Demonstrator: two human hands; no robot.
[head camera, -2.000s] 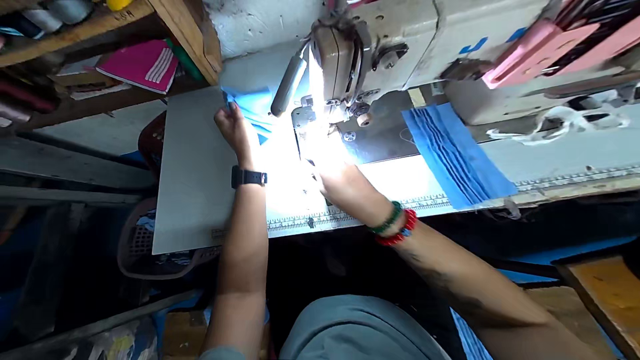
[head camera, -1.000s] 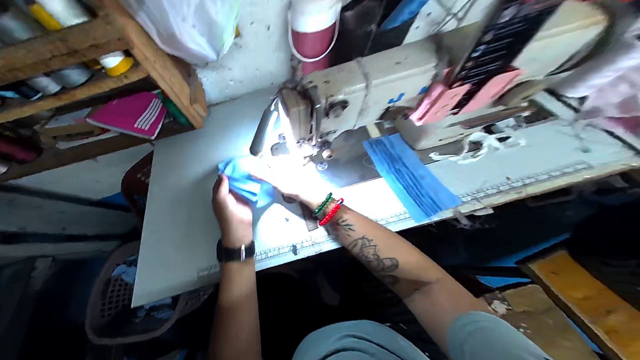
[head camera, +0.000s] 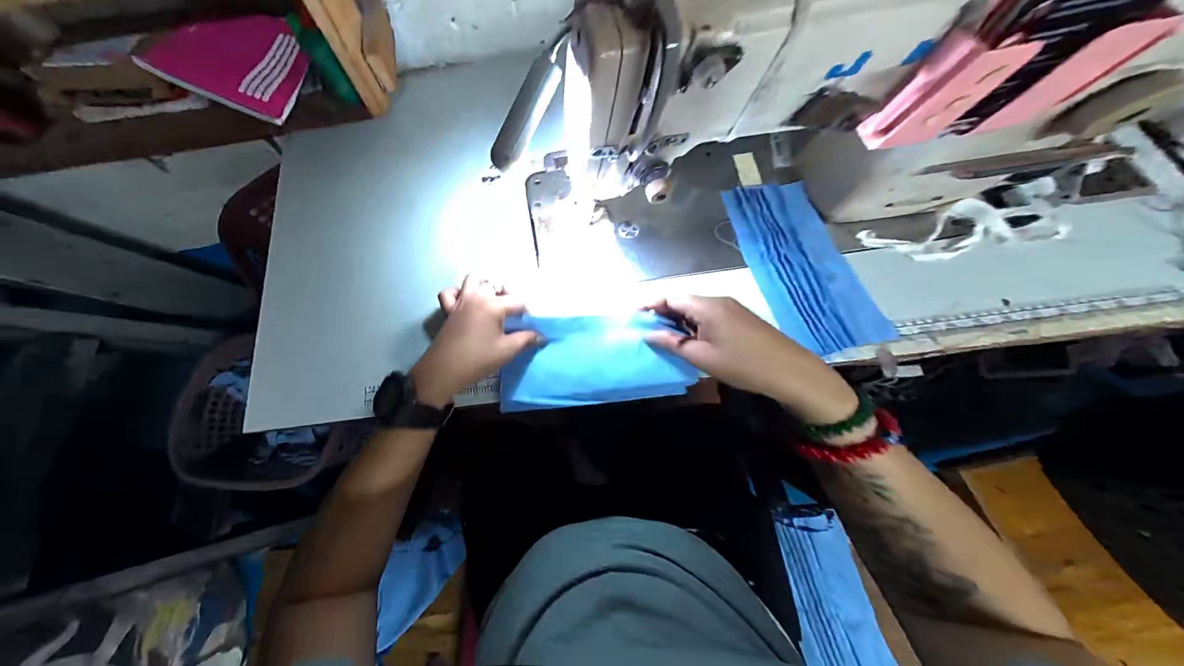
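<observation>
A piece of light blue fabric (head camera: 601, 365) lies across the front edge of the table, in front of the sewing machine (head camera: 620, 92). My left hand (head camera: 476, 333) pinches its upper left corner between thumb and fingers. At its upper right corner my right hand (head camera: 717, 342) grips the cloth the same way. Glare from the machine's lamp washes out the needle area and the cloth's far edge. A stack of folded blue fabric pieces (head camera: 805, 268) rests on the table right of my right hand, touching neither hand.
White ribbon or elastic (head camera: 980, 222) lies at the right under the machine arm. Pink pieces (head camera: 971, 83) hang on the machine. A plastic basket (head camera: 199, 444) with cloth scraps stands below the table's left edge. A wooden shelf (head camera: 347, 46) is at the upper left. More blue fabric (head camera: 832, 592) is beside my lap.
Both hands have come back from beside the needle area to the table's front edge, with the blue cloth now spread between them. The view has also shifted.
</observation>
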